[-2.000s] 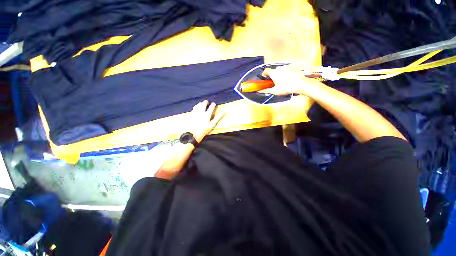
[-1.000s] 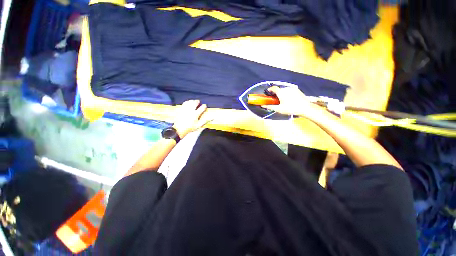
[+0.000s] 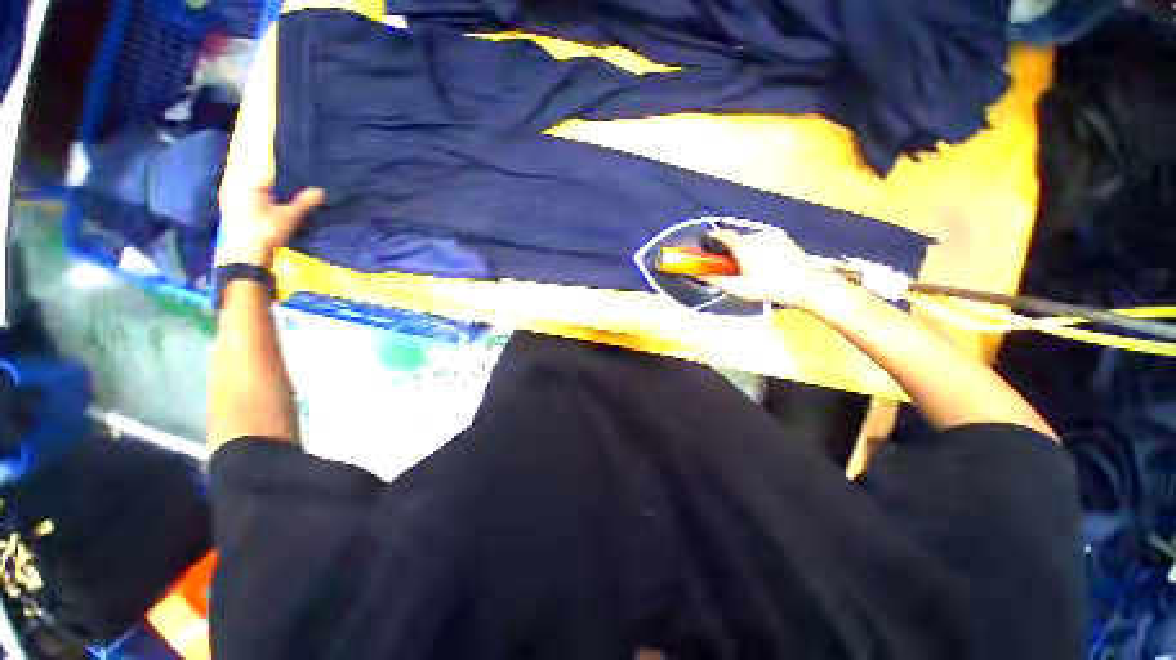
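Note:
Dark navy trousers (image 3: 516,194) lie on the yellow table cover (image 3: 1019,181), the wide waistband end at the left and a narrow leg running right. A smoother blue patch (image 3: 400,250) shows near the waist end. The steam iron (image 3: 677,286), dark with a pale rim, rests on the leg, its tip pointing left. My right hand (image 3: 761,268) grips its orange-brown handle (image 3: 696,263). My left hand (image 3: 268,222) is at the left edge of the waistband end, thumb apart from the fingers; whether it pinches the cloth cannot be told.
A wrinkled garment pile (image 3: 890,65) lies on the table's far side. Hose and yellow lines (image 3: 1070,317) run right from the iron. A blue crate (image 3: 110,123) stands left of the table. An orange plastic piece (image 3: 187,600) is at the lower left. Dark cloth lies at the right.
My left hand has moved left from the near edge of the leg to the waistband end. The iron first moved along the leg toward the waist end. The view has shifted.

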